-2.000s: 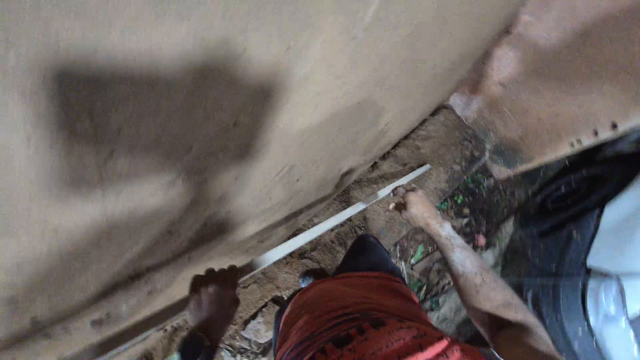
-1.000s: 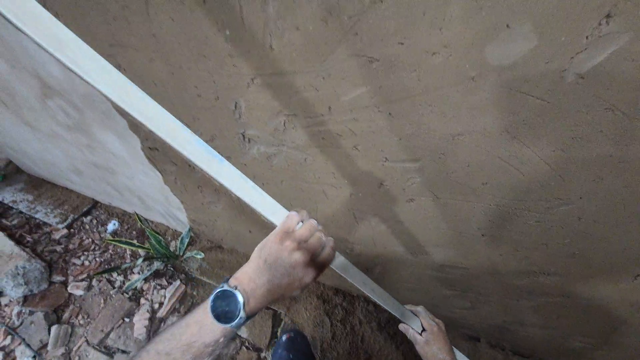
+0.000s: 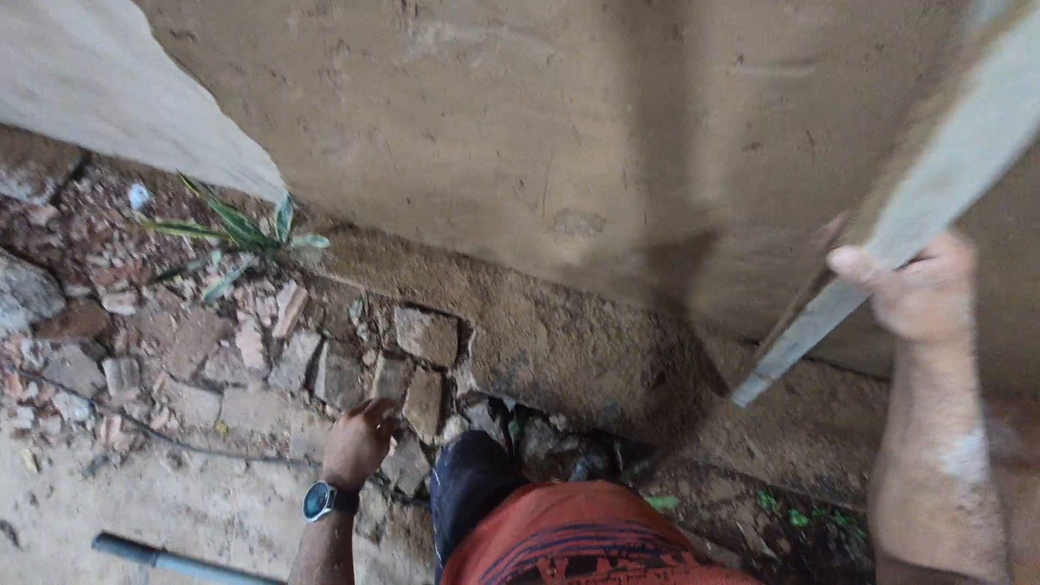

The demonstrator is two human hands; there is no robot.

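Observation:
My right hand point(image 3: 926, 284) grips a long pale straightedge bar point(image 3: 934, 179) at the right, thumb on its near face. The bar stands tilted, its lower end close to the dirt ledge at the foot of the plastered wall point(image 3: 487, 146) and its upper part running out of view at the top right. My left hand point(image 3: 357, 443), with a watch on the wrist, hangs over the broken bricks with its fingers loosely curled and holds nothing. Dirt-coloured smears mark the bar's side edge.
Broken bricks and stones point(image 3: 252, 366) cover the ground at the left, beside a green-leaved plant point(image 3: 244, 231). A dark cable point(image 3: 203, 448) crosses the rubble. A tool handle with a dark grip point(image 3: 126, 548) lies at the lower left. Loose dirt point(image 3: 569, 357) lines the wall's foot.
My left hand has let go of the bar and moved down, away from the wall. The bar, held against the wall by both hands one second ago, is now in my right hand alone, slanting the other way.

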